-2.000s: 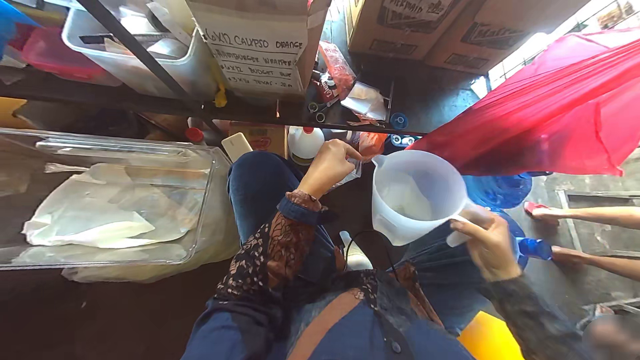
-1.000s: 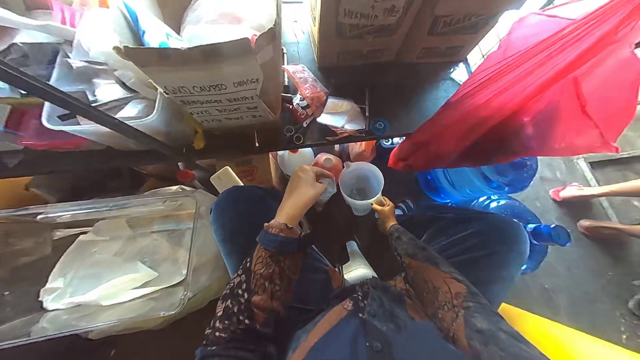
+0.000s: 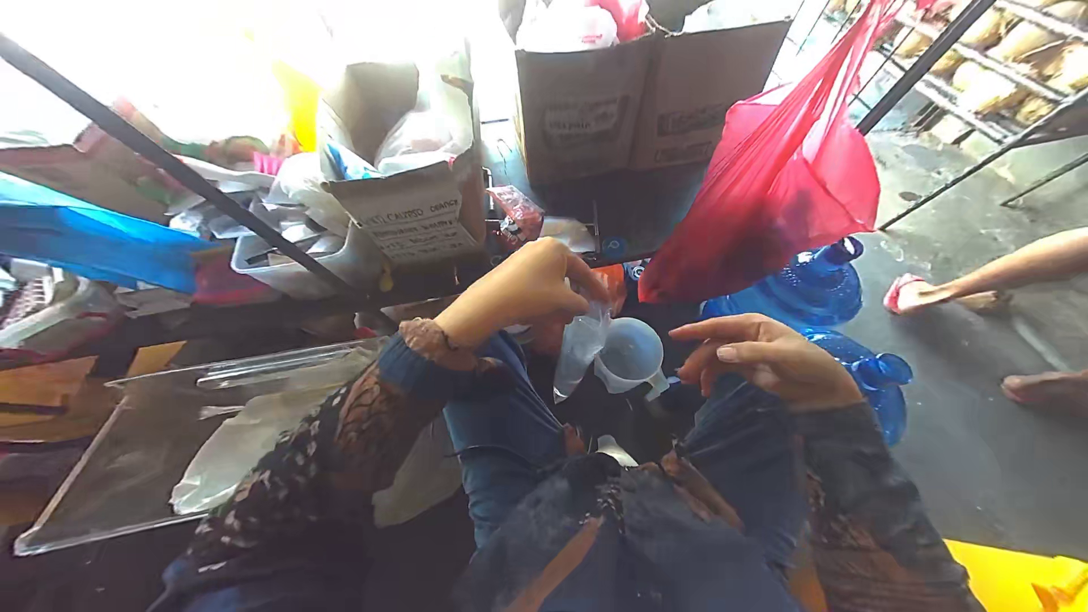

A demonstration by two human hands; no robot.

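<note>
My left hand [image 3: 531, 293] pinches the top of a clear plastic bag [image 3: 580, 348], which hangs down between my knees and looks partly filled. Just right of the bag, touching or overlapping it, is a translucent plastic measuring jug [image 3: 631, 350], its handle toward me and to the right. My right hand [image 3: 756, 353] is beside the jug with its fingers apart and nothing in them. What supports the jug is hidden from view.
A clear plastic tub [image 3: 127, 442] lies at my left. Ahead, a shelf carries a cardboard box with handwriting [image 3: 408, 217]. A red plastic bag [image 3: 765, 187] hangs at the right, near blue water bottles [image 3: 812, 285]. Another person's legs [image 3: 1011, 263] are farther right.
My right hand has let go of the jug handle and is now apart from it. A clear bag now hangs plainly from my left hand. The view has shifted, showing more of the shelf.
</note>
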